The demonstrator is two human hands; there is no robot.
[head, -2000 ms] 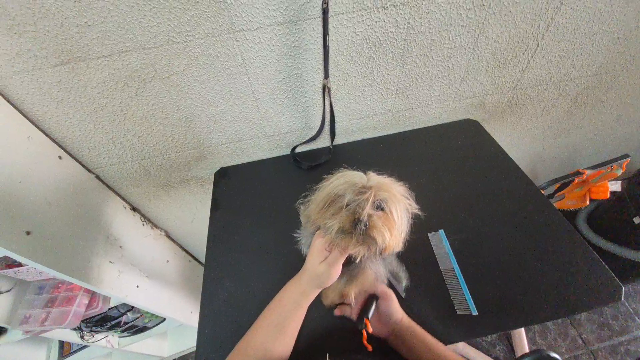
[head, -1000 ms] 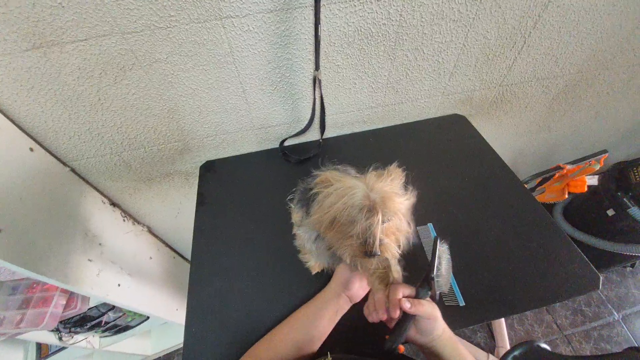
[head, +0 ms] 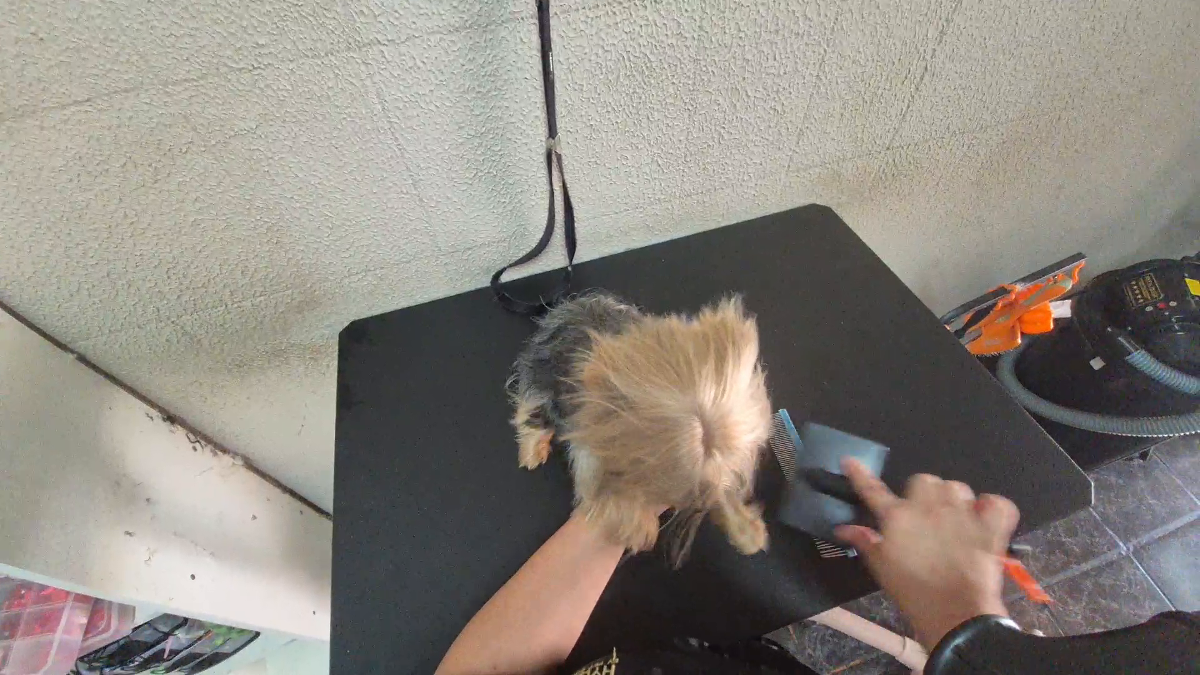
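A small long-haired dog [head: 670, 403], tan on the head and grey-black on the back, is on the black grooming table [head: 422, 422]. My left hand [head: 623, 525] reaches under its head and chest; fur hides most of the fingers, so its hold is unclear. To the dog's right, my right hand [head: 928, 530] grips a slicker brush [head: 830, 478] with a black and orange handle, index finger along its back. The brush is blurred and held off the fur. Partly beneath it in view, a metal comb with a blue spine [head: 786, 439] lies on the table.
A black leash loop [head: 553, 225] hangs by the textured wall and reaches the table's back edge. At right stand a black machine with a grey hose [head: 1041, 403] and an orange item [head: 1022, 309]. Plastic boxes [head: 56, 619] sit on a shelf at lower left.
My right hand has moved right, away from the dog's front paws, and the brush has turned so its back shows. The dog's head has tipped down; its face showed two seconds ago.
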